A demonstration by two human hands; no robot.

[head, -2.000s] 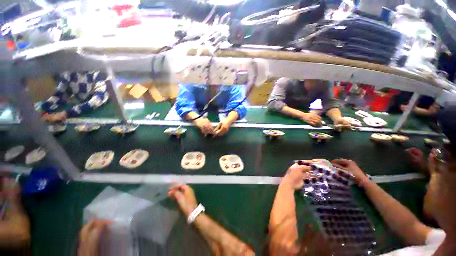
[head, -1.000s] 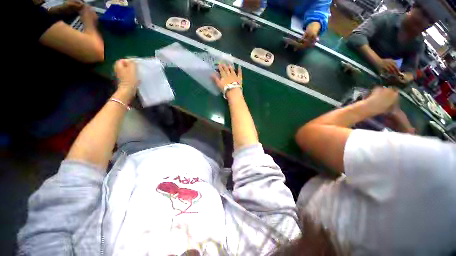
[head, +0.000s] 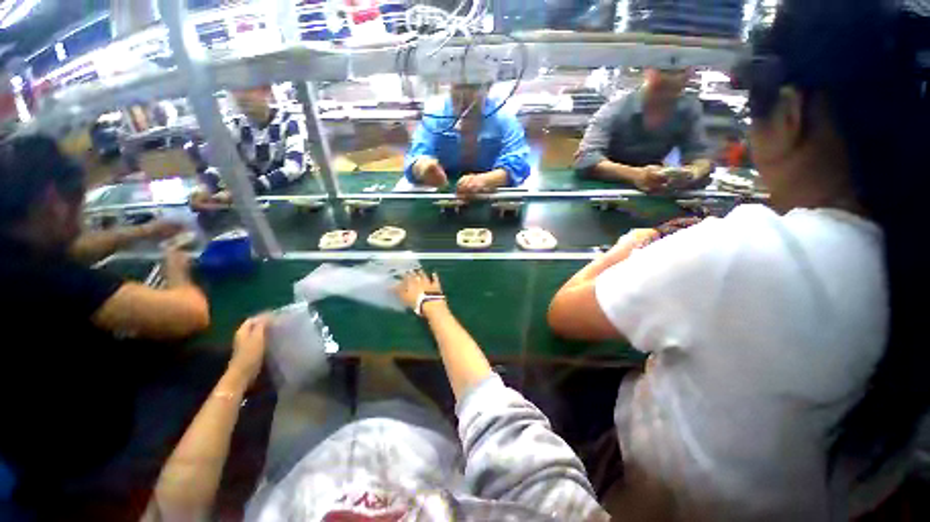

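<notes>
My left hand [head: 251,349] grips the edge of a whitish translucent sheet or bag [head: 296,347] at the bench's near edge. Small white marks or parts show along its right side; too blurred to tell which. A second clear plastic sheet [head: 352,283] lies on the green bench. My right hand [head: 418,290] rests on its right end with the fingers spread, a white band on the wrist. Several cream covers with dark openings, one of them a cream cover [head: 473,239], lie flat on the dark green belt beyond the pale rail.
A blue bin [head: 226,255] stands at the left by a metal post [head: 226,153]. A person in black sits close on my left and a person in white close on my right. Three people work across the belt [head: 581,237]. A metal frame with cables hangs above.
The view has tilted up and levelled from looking down. My left hand still holds the whitish sheet, and my right hand is still on the other sheet. The covers appear farther off.
</notes>
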